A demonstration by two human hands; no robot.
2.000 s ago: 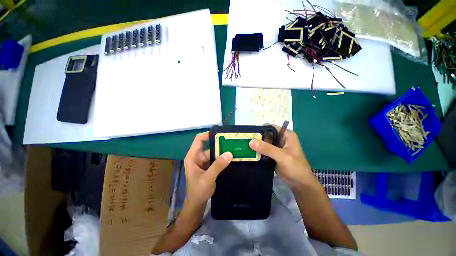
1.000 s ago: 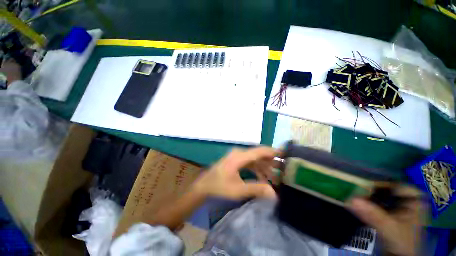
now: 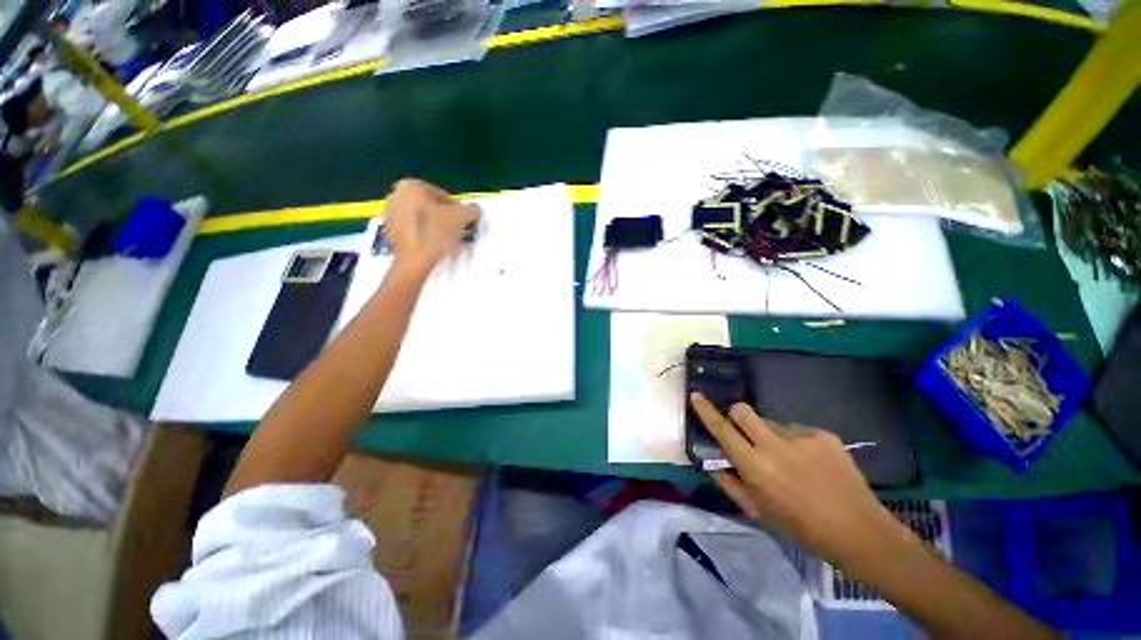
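A black phone-case housing (image 3: pixel 832 398) lies on the green bench in front of me, turned sideways, its green board out of view. My right hand (image 3: pixel 763 456) rests on its left end with fingers spread, over a small black module area; a slim tool shows by this hand. My left hand (image 3: pixel 423 225) is stretched to the far edge of the left foam board, over the row of small dark-and-silver components (image 3: pixel 468 225). Its fingertips are blurred, so I cannot tell whether it holds one.
A second housing (image 3: pixel 300 315) lies on the left foam board (image 3: pixel 501 338). A module pile (image 3: pixel 782 223) and clear bag (image 3: pixel 932 175) are on the right foam board. The adhesive sheet (image 3: pixel 638 419) lies left of the near housing. A blue bin (image 3: pixel 1009 381) stands right. Another person's sleeve shows far left.
The near housing has gone from both hands down onto the bench, its green board no longer showing. My left hand has let go and reached out to the component row. The view has shifted.
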